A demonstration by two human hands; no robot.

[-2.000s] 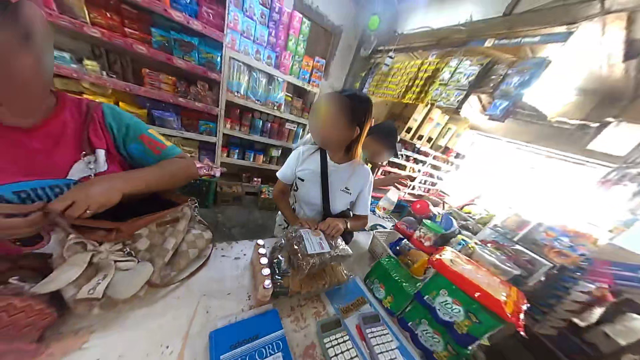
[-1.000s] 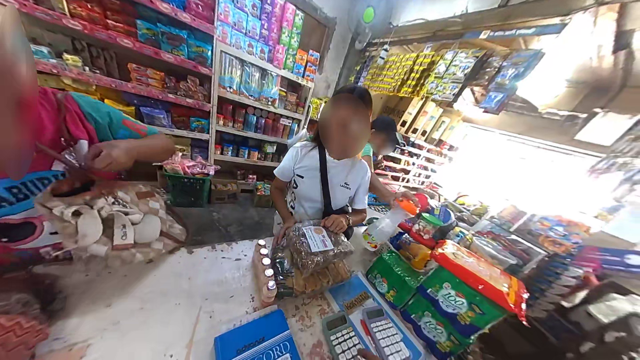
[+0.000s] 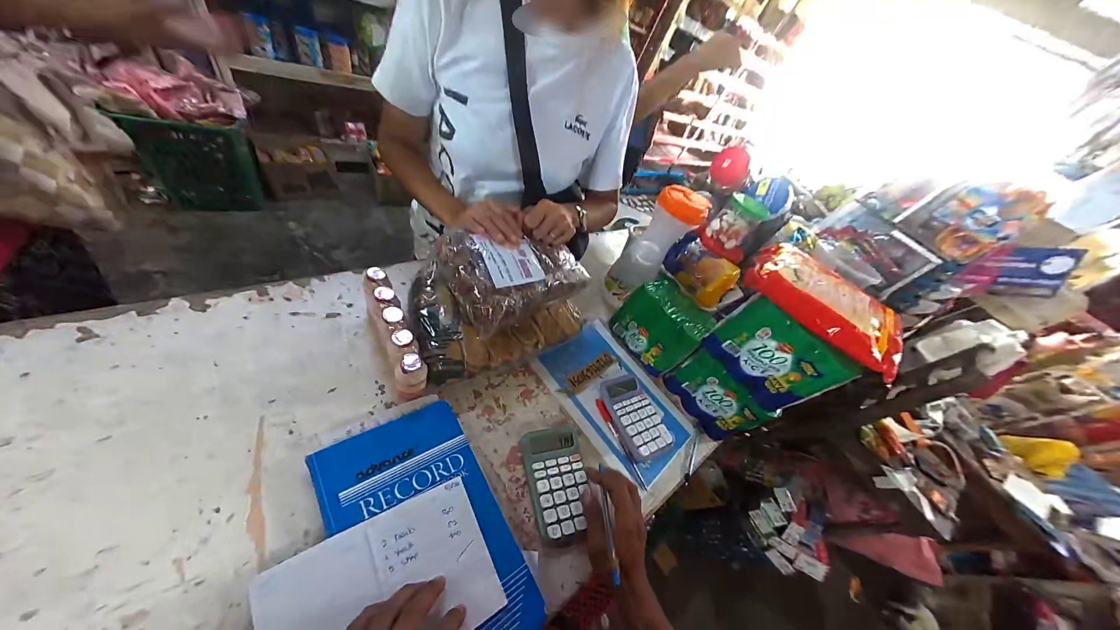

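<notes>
My left hand (image 3: 409, 607) rests flat on a handwritten sheet of paper (image 3: 385, 569), which lies over a blue record book (image 3: 394, 459). My right hand (image 3: 617, 534) holds a pen (image 3: 608, 529) at the right edge of a grey-green calculator (image 3: 555, 484). A second, lighter calculator (image 3: 639, 418) and a red pen (image 3: 604, 411) lie on a blue-and-white booklet (image 3: 577, 350). Beyond them a person in a white shirt rests both hands on a clear plastic pack (image 3: 499, 280) with a white label. Small capped bottles (image 3: 409, 376) stand in a row left of the packs.
Green wrapped packs (image 3: 770, 359) and a red-edged pack (image 3: 822, 306) are stacked at the counter's right. Behind stand jars and a bottle with an orange lid (image 3: 682, 206). The worn white counter (image 3: 131, 420) extends left. A green crate (image 3: 192, 162) stands beyond it; another person's arm reaches in, upper left.
The view has tilted down toward the counter. Both my hands are now plainly in view, with the sheet on the record book. The person opposite still has hands on the plastic pack.
</notes>
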